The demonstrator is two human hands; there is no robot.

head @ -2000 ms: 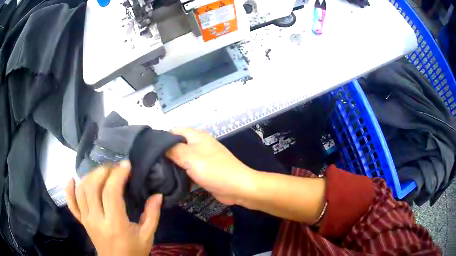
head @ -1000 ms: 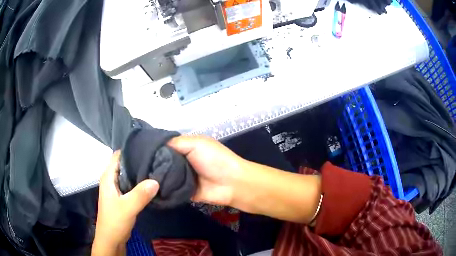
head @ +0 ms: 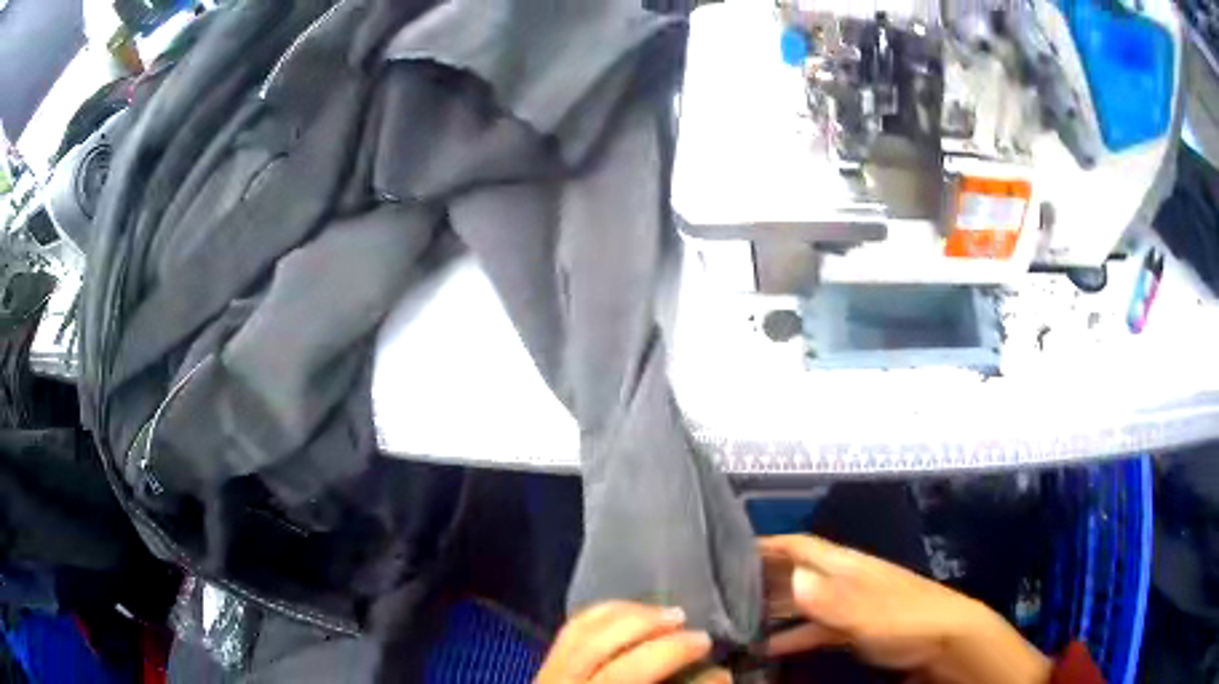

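Observation:
A long dark grey garment piece [head: 648,494] hangs from the pile over the table's front edge, down to my hands. My left hand [head: 628,647] holds its lower end at the bottom of the picture, partly cut off by the edge. My right hand [head: 869,608] is at the right side of the same end, with fingertips against the cloth; the cloth partly hides them. The end of the piece between my hands is mostly hidden. The overlock machine [head: 769,147] stands beyond, with an orange label [head: 987,217].
A large heap of dark garments [head: 267,267] covers the left of the table. Pink and blue thread snips [head: 1144,291] lie right of the machine. A blue basket [head: 1099,561] stands below the table at right. Black lint lies near the grey tray [head: 902,327].
The view has swung left, showing more of the pile. The bunched dark roll between my hands is now a longer hanging piece, and my hands are lower in the picture.

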